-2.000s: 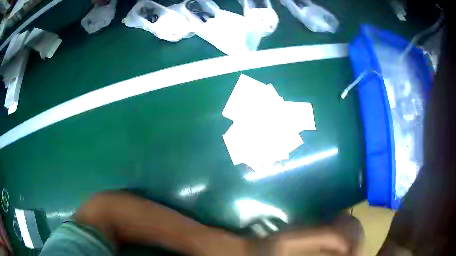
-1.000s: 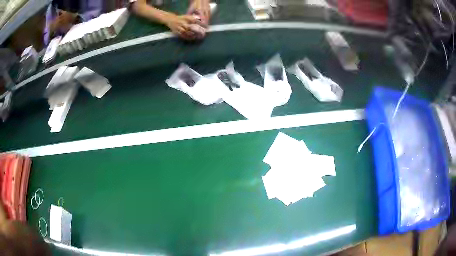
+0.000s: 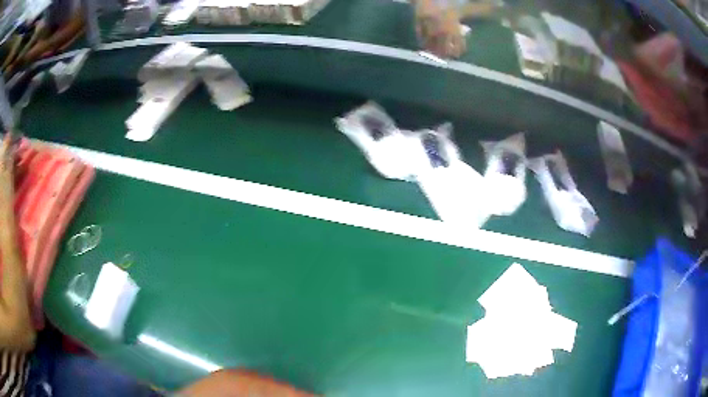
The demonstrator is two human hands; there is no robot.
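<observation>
A loose fanned pile of white leaflets lies on the near side of the green belt. Several white sleeves with dark cables at their open ends lie beyond the white stripe. A blue bin holding clear polybags is cut off at the right edge. A small blurred piece of bare arm shows at the bottom edge, left of centre; I cannot tell which arm. Neither of my hands can be made out, and what they hold is hidden.
A neighbour's arm is at the left edge by a ribbed red-orange tray. Thin rings and a small white block lie nearby. White boxes lie at the far left. Another person's blurred hand is across the belt.
The view has turned, so the leaflets and bin sit further right and lower, and the red-orange tray shows more. My arm, across the bottom two seconds ago, is now mostly out of view.
</observation>
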